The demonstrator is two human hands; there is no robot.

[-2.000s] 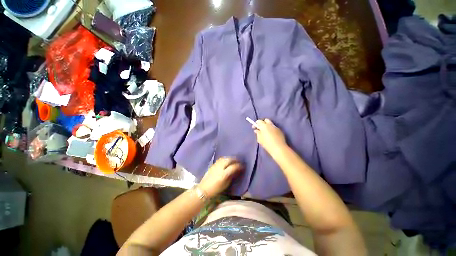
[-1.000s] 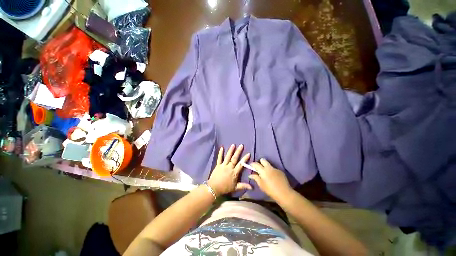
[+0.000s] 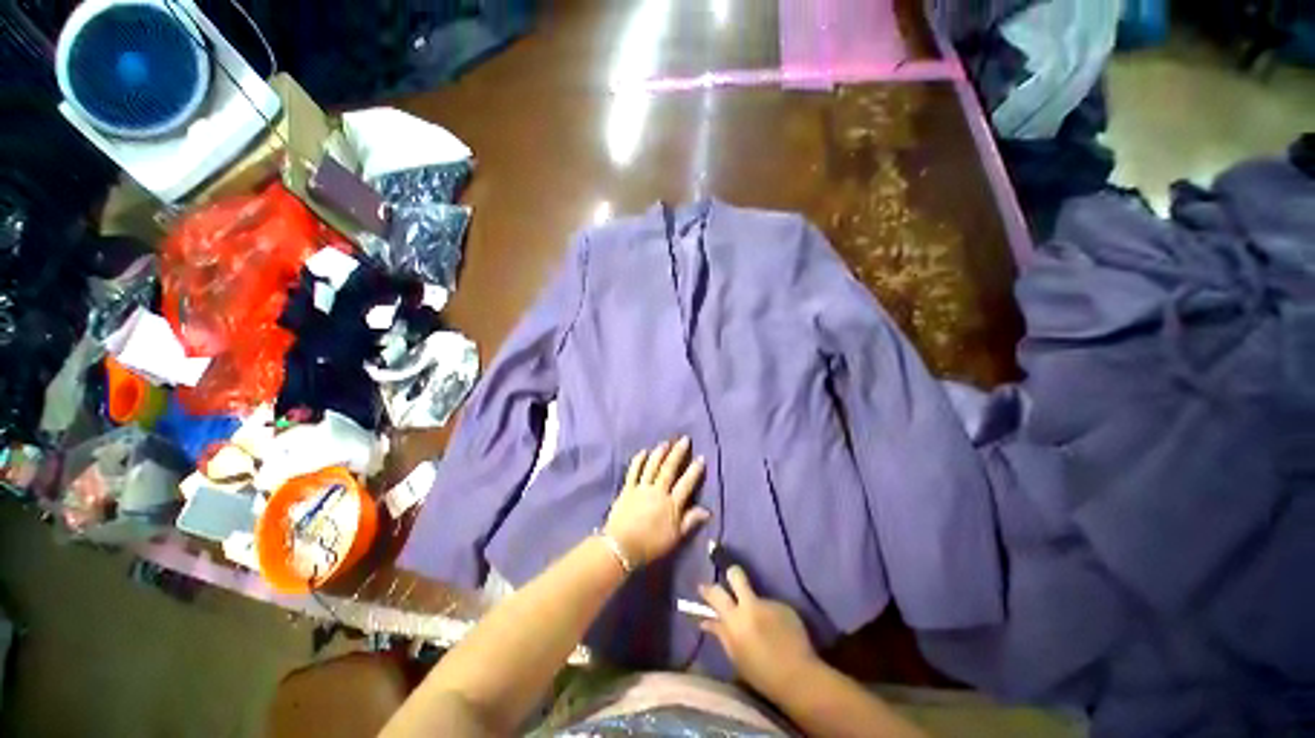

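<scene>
A dusty purple jacket (image 3: 764, 346) lies flat in front of me, its sleeves spread and its front edge running down the middle. My left hand (image 3: 658, 505) rests flat on the jacket beside the front edge, fingers apart and pointing away from me. My right hand (image 3: 753, 626) is at the lower front, with a small white stick-like piece (image 3: 697, 608) between its fingers. A small dark pointed thing (image 3: 717, 554) shows just above the right fingers; I cannot tell what it is.
At left are an orange-rimmed tub (image 3: 271, 531), a clear plastic box (image 3: 142, 476), a red plastic bag (image 3: 238, 289), black scraps (image 3: 339, 346) and a desk fan (image 3: 142, 72). A purple garment pile (image 3: 1154, 433) is at right. Pink tape (image 3: 995, 159) edges the brown table (image 3: 548, 159).
The view has tilted up, showing more of the far table. My left hand has gone from the hem to flat on the front. My right hand has come down the front edge, still holding the white piece.
</scene>
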